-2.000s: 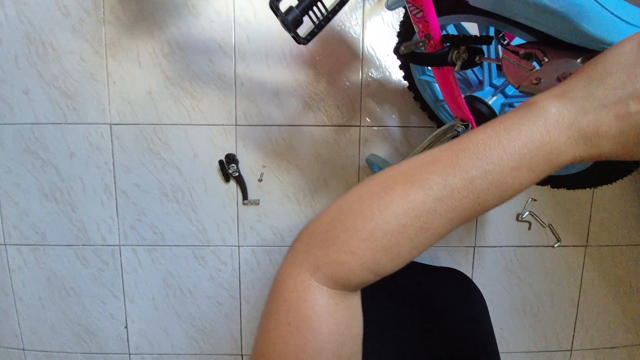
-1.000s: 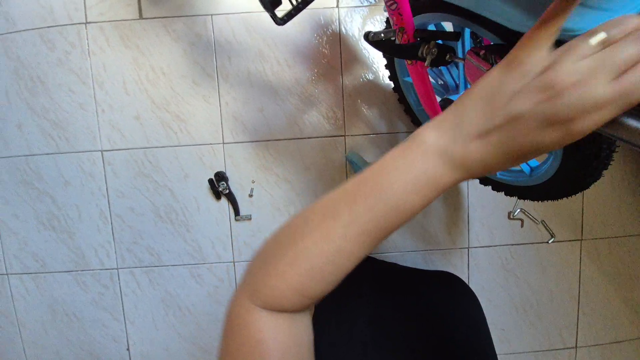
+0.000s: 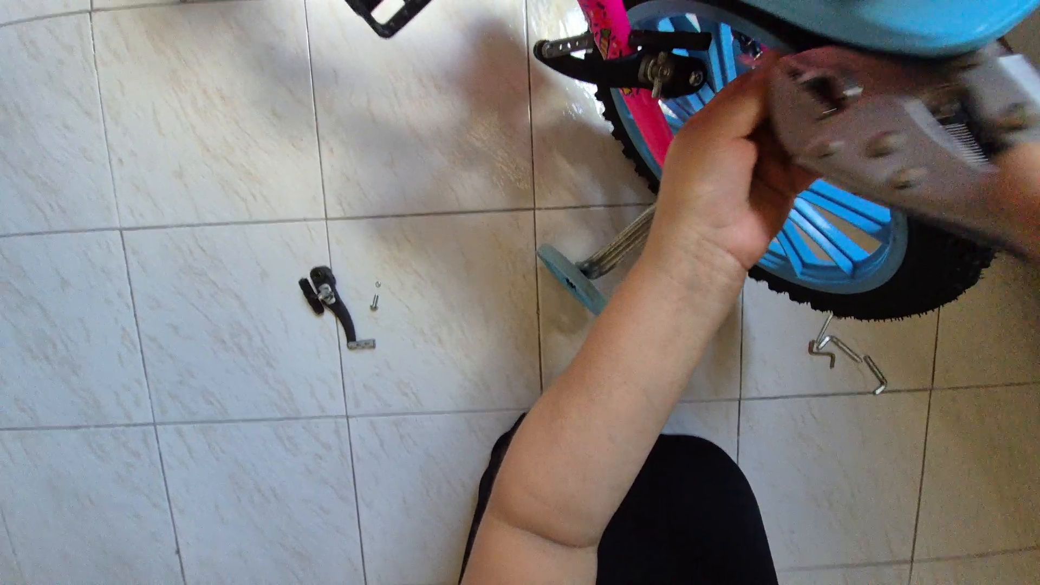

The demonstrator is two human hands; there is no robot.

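My left hand (image 3: 723,162) reaches in front of the bicycle wheel (image 3: 845,236) and grips the left end of a blurred grey metal tool (image 3: 873,138) with rivets and a toothed part. Its fingers are partly hidden behind the tool. At the right edge, blurred fingers of my right hand (image 3: 1020,183) are on the tool's other end. Left of the tool, a black brake arm (image 3: 601,69) is mounted beside the pink frame tube (image 3: 646,122). Another black brake arm with its pad (image 3: 333,301) lies on the floor beside a small screw (image 3: 374,301).
Several hex keys (image 3: 845,349) lie on the tiles below the tyre. A light-blue training wheel (image 3: 569,276) on a metal bracket stands out left of my forearm. A black pedal (image 3: 388,18) shows at the top edge, and a light-blue bicycle part (image 3: 918,20) at upper right.
The grey metal tool has come into view between my hands. My left hand, earlier over the wheel with nothing visible in it, now grips the tool. My right hand has appeared at the right edge.
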